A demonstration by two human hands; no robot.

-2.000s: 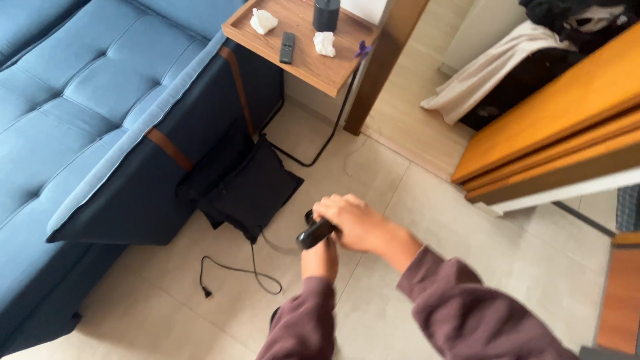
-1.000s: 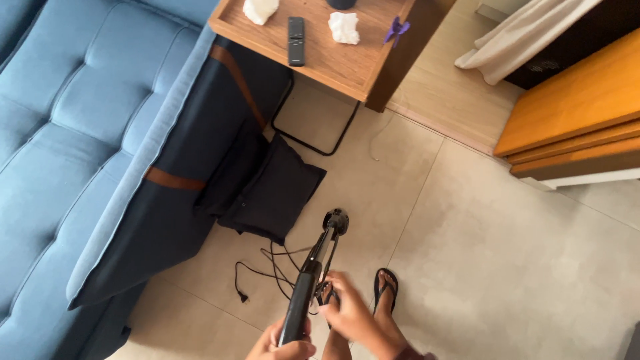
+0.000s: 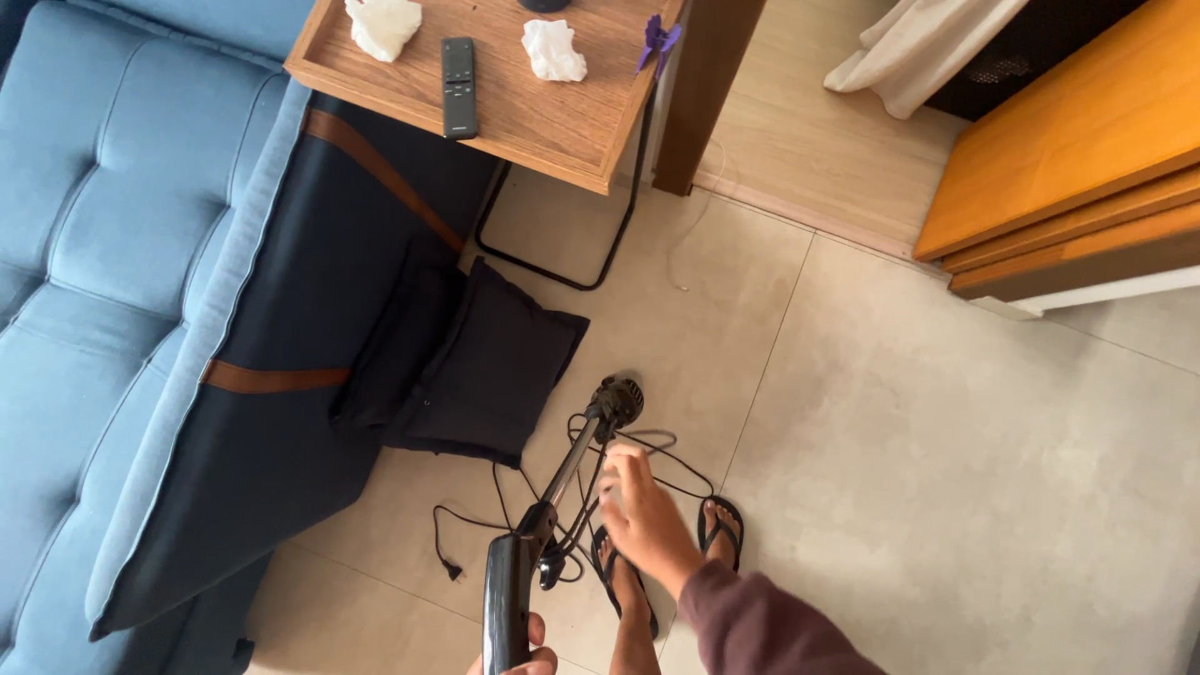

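My left hand (image 3: 527, 652), partly cut off by the bottom edge, grips the glossy black handle (image 3: 507, 595) of a long-handled corded appliance. Its metal tube (image 3: 572, 466) slants up to a round, ribbed dark end (image 3: 616, 403) over the floor. Beside the tube is my right hand (image 3: 645, 516), its fingers bent at the black power cord (image 3: 600, 478); whether they pinch it cannot be told. Loops of cord hang near the handle and lie on the tiles, with the plug (image 3: 454, 570) at the left.
A blue tufted sofa (image 3: 122, 234) fills the left, with dark cushions (image 3: 487, 375) on the floor against it. A wooden tray table (image 3: 534, 150) holds a remote control (image 3: 458, 89) and crumpled white tissues (image 3: 555, 51). Feet in black flip-flops (image 3: 720, 530) stand below my right hand. Orange-brown wooden panels (image 3: 1069, 141) are at right.
My right hand has moved up along the tube from beside the handle. Two seconds ago both hands were close together around a black part of the appliance.
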